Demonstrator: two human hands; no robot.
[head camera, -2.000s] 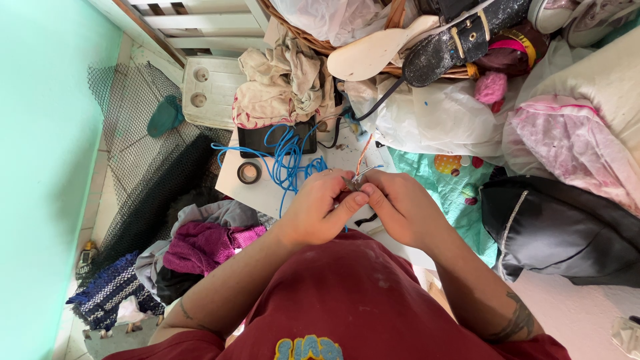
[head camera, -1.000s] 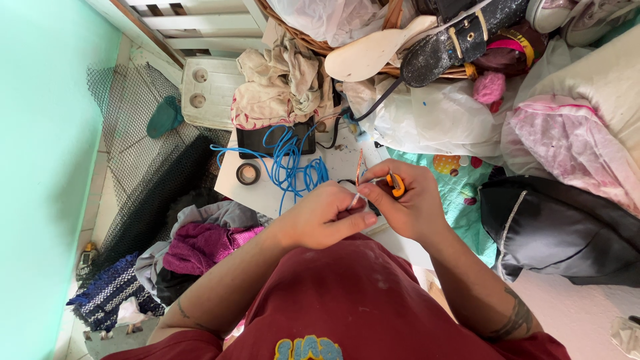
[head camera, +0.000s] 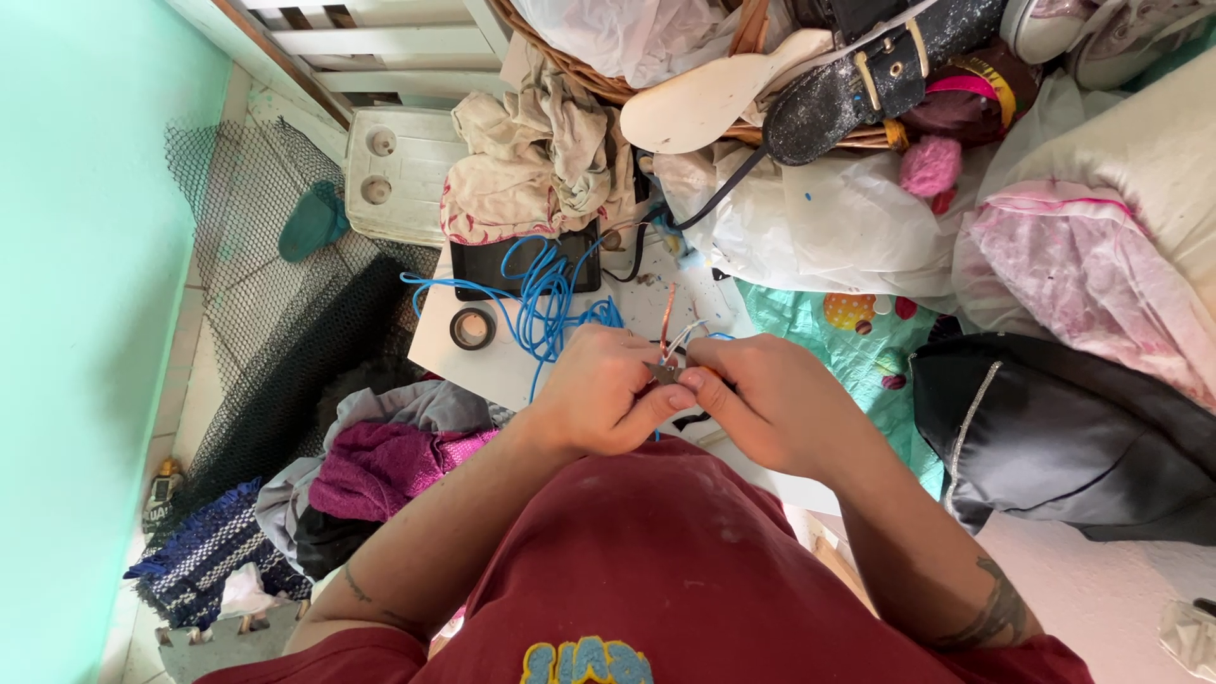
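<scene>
My left hand (head camera: 613, 389) and my right hand (head camera: 774, 399) meet in front of my chest. Between them several thin stripped wires (head camera: 679, 342) stick up, one with a copper-coloured tip; my left fingers grip them. My right hand holds a small cutting tool (head camera: 667, 373); its metal jaws lie at my left thumb, a bit of its orange handle shows, and its exact kind is unclear. Loops of blue cable (head camera: 546, 294) lie just beyond my left hand, partly over a black tray (head camera: 465, 271). A roll of black tape (head camera: 472, 329) is left of the cable.
Beneath is a white board (head camera: 432, 332) with small scraps. Around it are crumpled beige cloth (head camera: 532, 142), black mesh (head camera: 313, 351), piled clothes (head camera: 366, 470), white plastic bags (head camera: 807, 228), a teal patterned bag (head camera: 883, 380) and a black satin item (head camera: 1064, 427). A wicker basket (head camera: 589, 81) holds footwear.
My right hand has turned since one second ago, when the orange handle stood out above its fingers. The metal jaws are now between my hands, close to the wires.
</scene>
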